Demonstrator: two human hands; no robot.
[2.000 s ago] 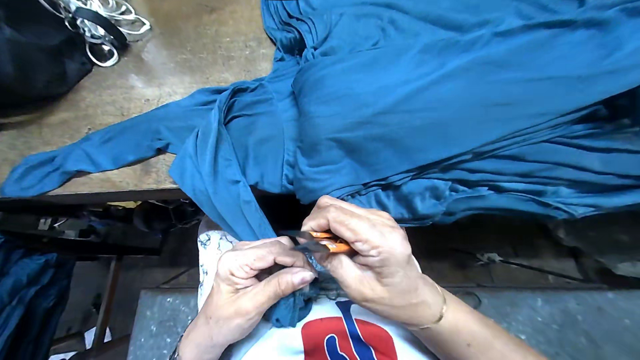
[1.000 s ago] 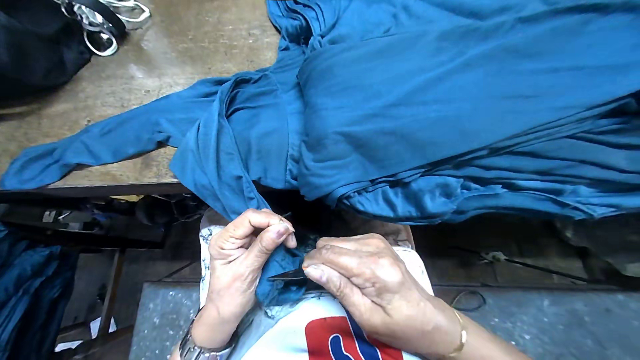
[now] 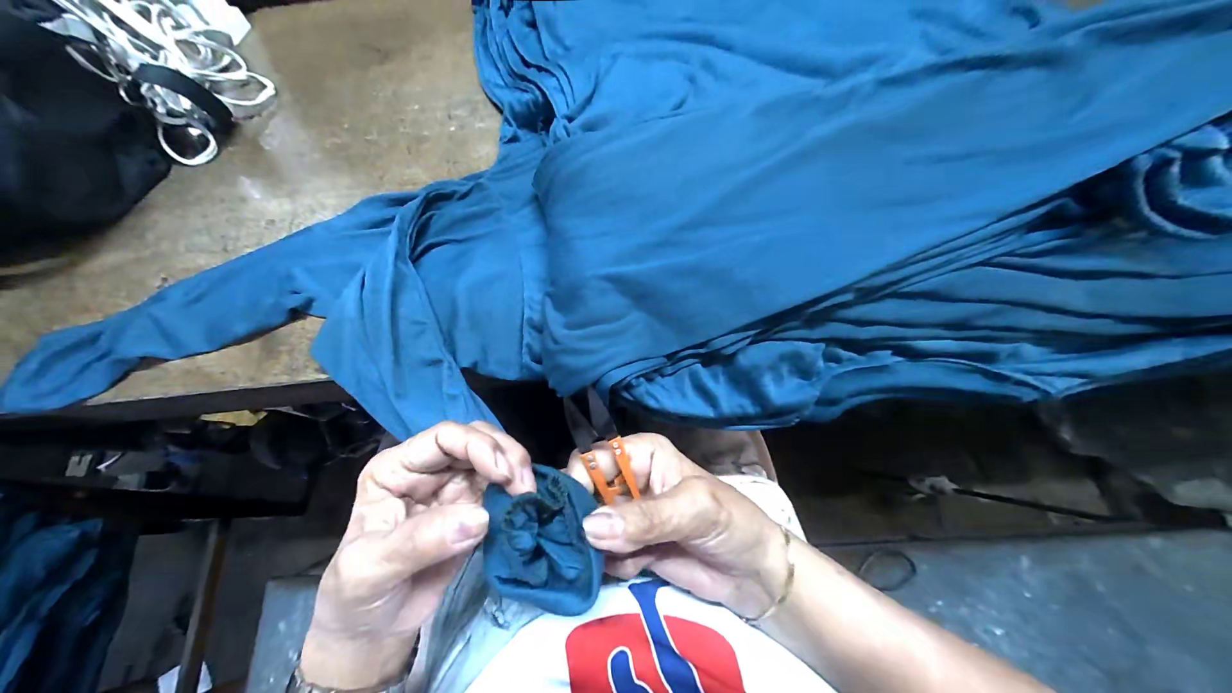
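Observation:
My left hand [image 3: 414, 539] pinches the left side of a blue cuff or sleeve end [image 3: 544, 553], whose gathered opening faces up. My right hand [image 3: 674, 520] holds the cuff's right side between thumb and fingers. Against the same hand's fingers rests a pair of orange-handled thread snips [image 3: 611, 467], its dark blades apart and pointing away from me. The blue garment [image 3: 751, 221] lies in folds across the table, one sleeve stretched to the left and another part hanging over the front edge toward my left hand.
The worn wooden table [image 3: 375, 106] has a dark front edge. At the back left lie a black bag [image 3: 67, 144] and a bundle of white cords [image 3: 192, 67]. More blue fabric [image 3: 58, 577] hangs at the lower left. A grey surface [image 3: 1039, 606] is at the lower right.
The snips were at the fabric between my hands; now they point away toward the table edge. The cuff is now spread with its opening up, held by both hands.

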